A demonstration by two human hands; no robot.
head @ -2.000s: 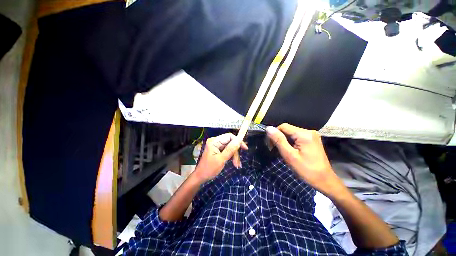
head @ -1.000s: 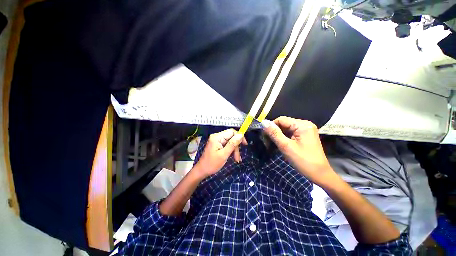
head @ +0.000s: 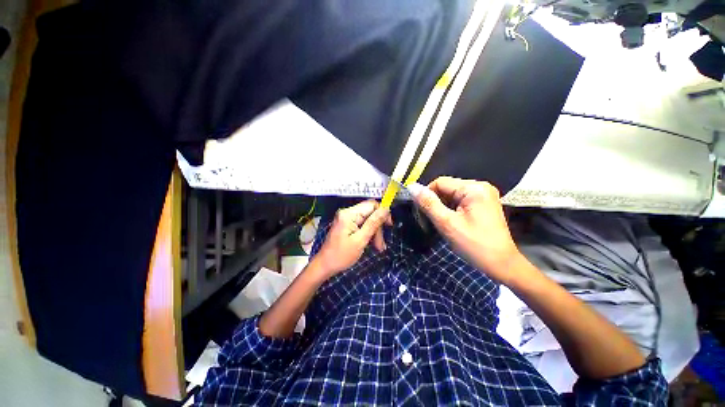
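A dark garment panel [head: 509,119] lies on the white machine bed. Two narrow stripes of yellow tape [head: 430,111] run across it from the glare at the needle area down to the front edge. My left hand [head: 354,234] pinches the lower end of the left stripe just past the bed's edge. My right hand [head: 469,219] is beside it at the edge, thumb and forefinger closed on a small thin metal tool [head: 404,185] whose tip reaches the stripes. Most of the tool is hidden by the fingers, so its kind is unclear.
The marked front edge [head: 334,189] of the bed runs across the middle. More dark cloth [head: 83,207] hangs over a wooden side surface [head: 163,310] at left. Grey cloth [head: 596,274] is heaped at lower right. The machine head [head: 620,12] is at the top right, partly lost in glare.
Both hands stay near the edge. The thin tool was seen at the right stripe's end two seconds ago; its tip now lies by the left stripe. The view has shifted slightly.
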